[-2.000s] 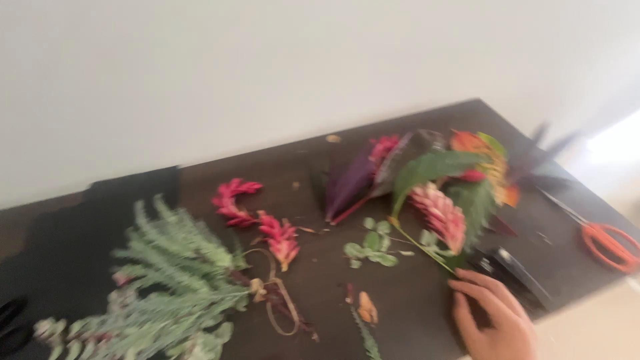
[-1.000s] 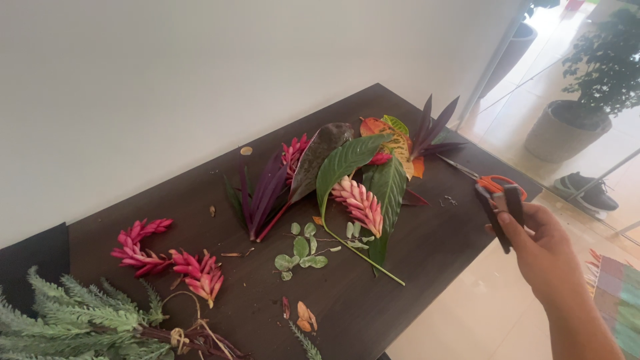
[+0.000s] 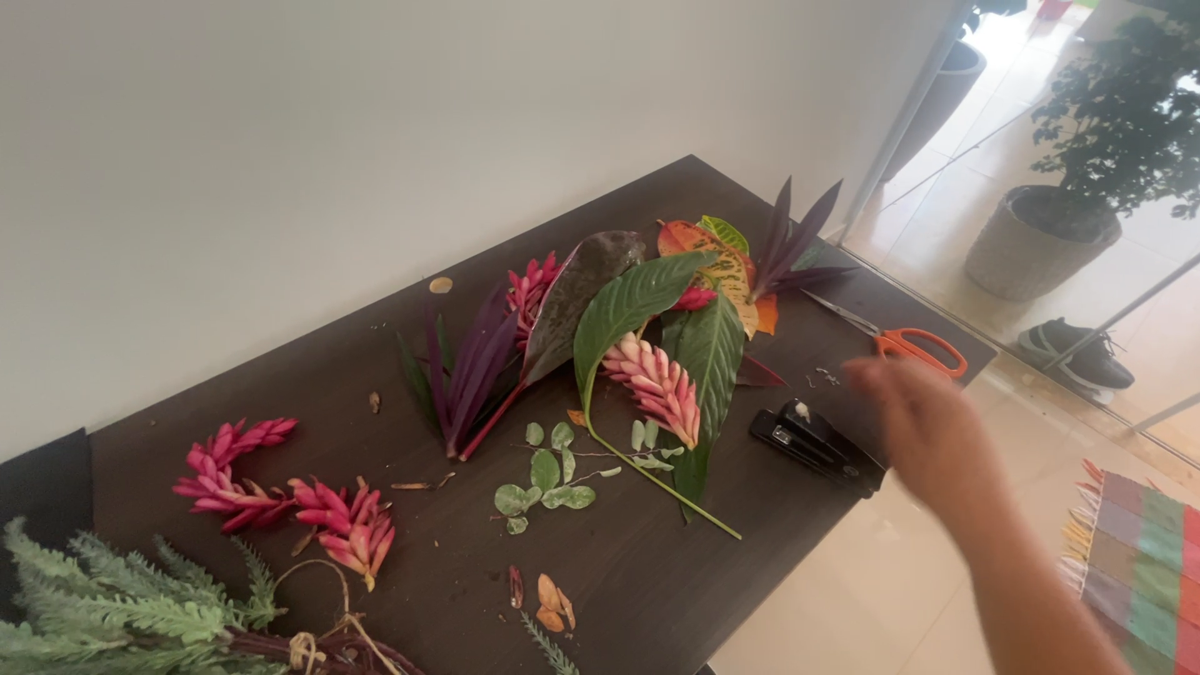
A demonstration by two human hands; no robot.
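Observation:
My right hand (image 3: pixel 914 412), blurred, is over the table's right side, just below the orange-handled scissors (image 3: pixel 923 349); whether it touches them I cannot tell. Beside it a black stapler (image 3: pixel 814 448) lies on the dark wooden table (image 3: pixel 647 572). Left of the stapler are a pink-and-cream flower head (image 3: pixel 656 386), a long-stemmed green leaf (image 3: pixel 637 291) and a dark broad leaf (image 3: pixel 577 291). Purple leaves (image 3: pixel 473 370) lie farther left, round green leaves (image 3: pixel 544 473) below. Red flower heads (image 3: pixel 347 520) rest near a twine-tied green bundle (image 3: pixel 141 609). My left hand is out of view.
A pale wall runs along the table's back edge. Beyond the right edge are a tiled floor, a potted plant (image 3: pixel 1042 246) behind glass, a dark shoe (image 3: pixel 1076 354) and a striped woven rug (image 3: pixel 1139 562). Small dry leaf scraps (image 3: pixel 553 602) lie at the front.
My right hand held the black stapler near the scissors a second ago; now the stapler lies on the table and the hand is off it.

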